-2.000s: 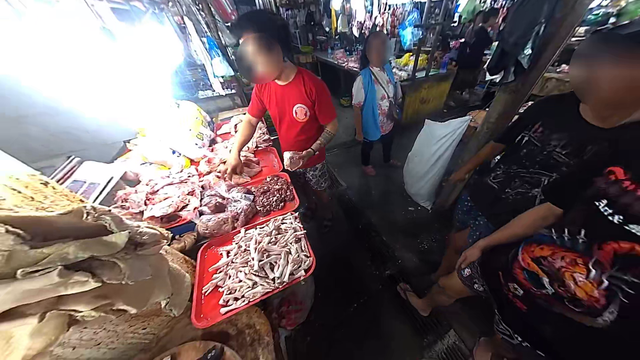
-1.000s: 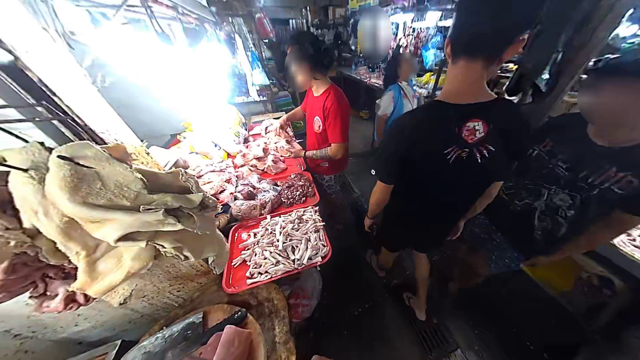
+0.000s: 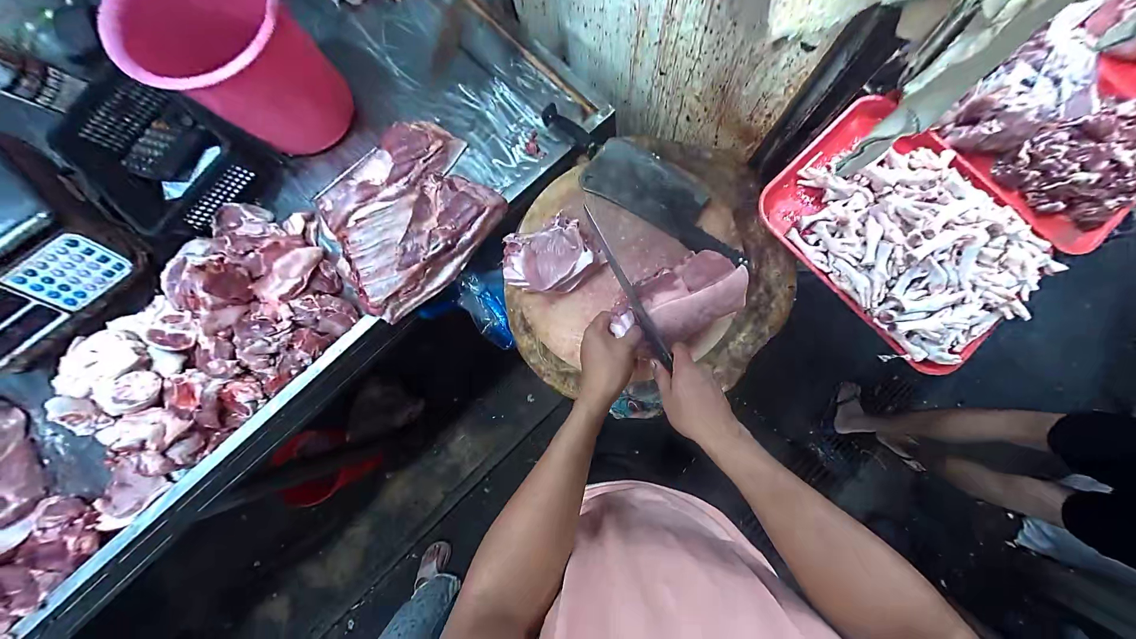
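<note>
On a round wooden chopping block (image 3: 541, 333), my right hand (image 3: 692, 390) grips the handle of a long narrow knife (image 3: 621, 275), its blade pointing away and to the left. My left hand (image 3: 608, 359) is closed on the near left end of a slab of pork with skin (image 3: 697, 297), beside the blade. A smaller cut of meat (image 3: 550, 256) lies to the left on the block. Behind the slab rests a wide cleaver (image 3: 643, 182), its dark handle partly hidden by the meat.
A metal counter at left (image 3: 257, 413) holds cut meat, a rib section (image 3: 413, 222), a pink bucket (image 3: 240, 75) and a scale (image 3: 67, 271). Red trays at right hold chicken feet (image 3: 923, 240) and dark meat (image 3: 1065, 164). A person's legs (image 3: 976, 435) are at lower right.
The view has swung down and left onto the block. Both my hands now show, with the knife and pork held; neither hand is visible in the earlier frames.
</note>
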